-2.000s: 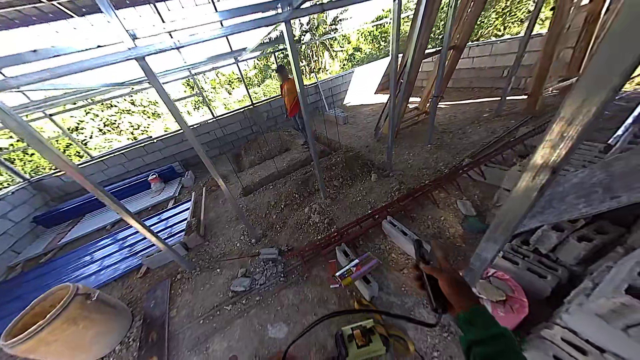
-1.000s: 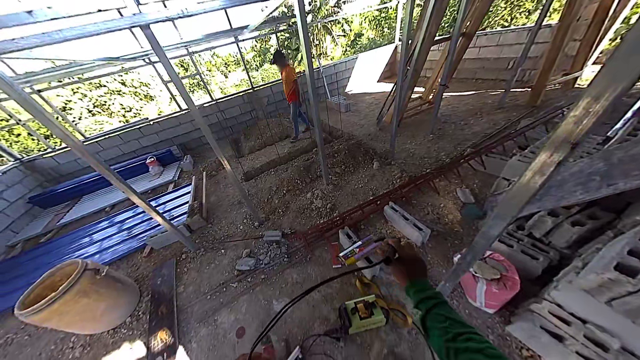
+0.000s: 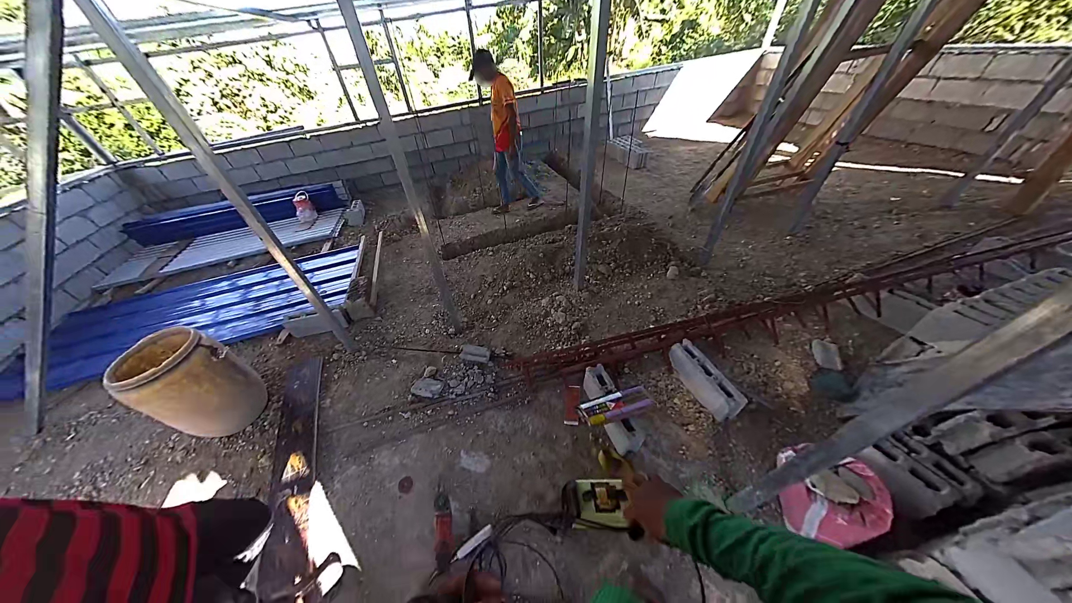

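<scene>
My right hand (image 3: 651, 507), in a green sleeve, reaches to the right side of a yellow-green power unit (image 3: 601, 504) on the ground. Its fingers close around a dark handled tool (image 3: 635, 529), mostly hidden by the hand. Just beyond lies a grey concrete block (image 3: 621, 431) with slim colourful packets (image 3: 615, 405) on top. A reddish power tool (image 3: 442, 532) and tangled black cables (image 3: 511, 532) lie left of the unit. At the bottom edge, blurred fingers (image 3: 469, 588) show beside the cables; whose they are, and what they hold, I cannot tell.
A person in an orange shirt (image 3: 505, 113) stands by a trench. Slanting metal posts (image 3: 590, 151) cross the view. A red steel rebar cage (image 3: 670, 335), concrete blocks (image 3: 708, 381) and a pink sack (image 3: 837, 507) lie right. A striped sleeve (image 3: 92, 548), tan barrel (image 3: 188, 385) and blue sheets (image 3: 218, 293) are left.
My right hand has moved from beside the packets down to the power unit. A striped sleeve has come into view at lower left. The person in orange has turned and stepped.
</scene>
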